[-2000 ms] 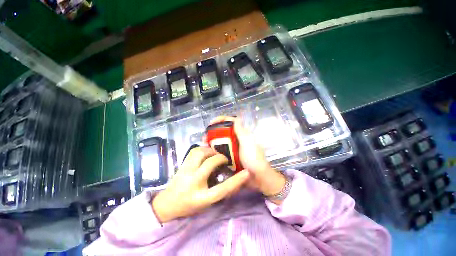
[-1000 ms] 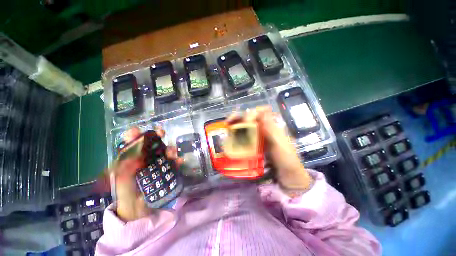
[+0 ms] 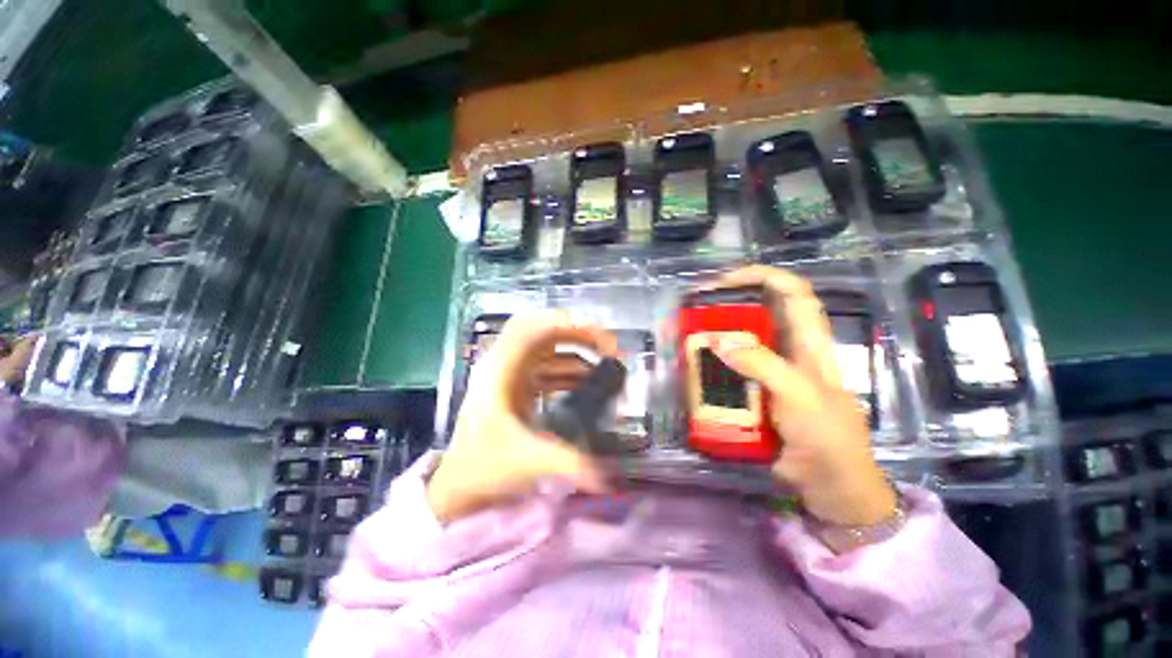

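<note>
My right hand (image 3: 823,418) holds a closed red flip phone (image 3: 735,431), front up, its cream frame and dark outer display showing, with fingers over its face. My left hand (image 3: 508,418) is curled around a dark phone (image 3: 589,409), blurred and seen roughly edge-on; whether it is open I cannot tell. Both are above the front row of a clear blister tray (image 3: 1014,276). The back row holds several black phones (image 3: 684,193), back up. In the front row a black phone (image 3: 973,337) lies at the far right; others are partly hidden by my hands.
A brown board (image 3: 643,90) lies behind the tray on the green bench (image 3: 1067,193). Tall stacked trays (image 3: 193,244) stand at the left, below a pale post (image 3: 328,129). More phone trays show low at the left (image 3: 315,501) and right (image 3: 1112,514). Another person's pink sleeve (image 3: 58,469) is at the left edge.
The view has swung left. The phone in my left hand showed its keypad and now appears as a dark edge-on shape. The red phone in my right hand is now clearly seen closed, front up.
</note>
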